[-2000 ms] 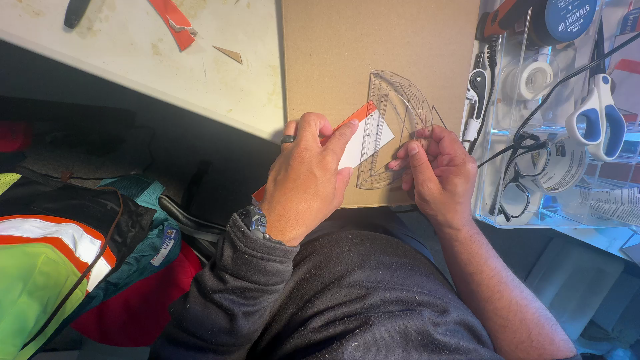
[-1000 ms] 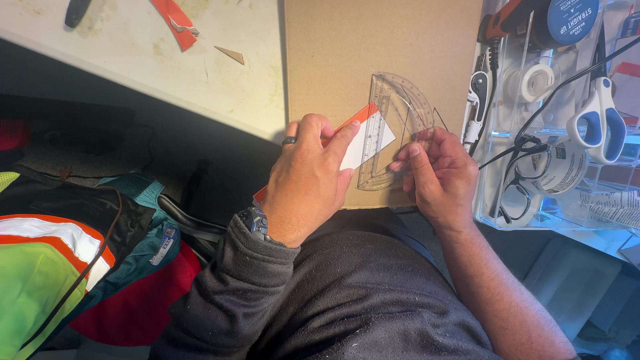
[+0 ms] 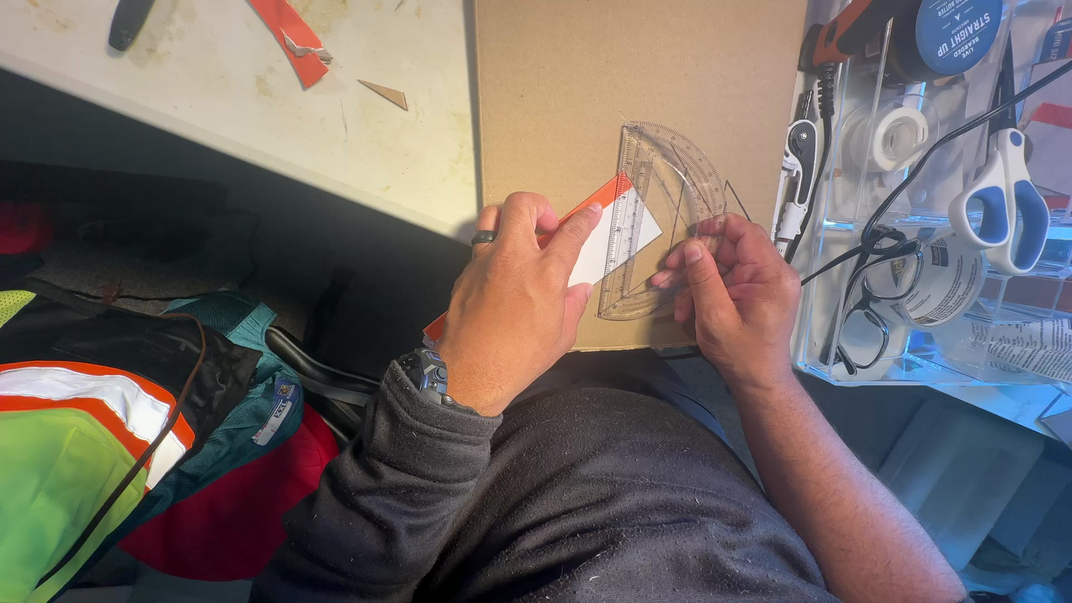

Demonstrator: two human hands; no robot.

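Observation:
My left hand (image 3: 519, 293), with a dark ring and a wristwatch, grips a white strip with an orange edge (image 3: 596, 255) between thumb and fingers. The strip lies slanted over a brown cardboard sheet (image 3: 553, 100). A clear plastic protractor (image 3: 662, 159) overlaps the strip's far end, its straight, scaled edge crossing it. My right hand (image 3: 729, 285) pinches the curved side of the protractor between thumb and fingers. Dark pencil or pen lines show on the cardboard, partly through the protractor.
On the pale tabletop (image 3: 209, 50) at upper left lie a torn orange strip (image 3: 293, 42), a small cardboard triangle (image 3: 385, 94) and a dark handle (image 3: 130, 23). At right, a clear organizer (image 3: 816, 356) holds scissors (image 3: 1001, 201), tape (image 3: 900, 138), glasses (image 3: 879, 293) and a cable. A high-visibility garment (image 3: 75, 469) lies left.

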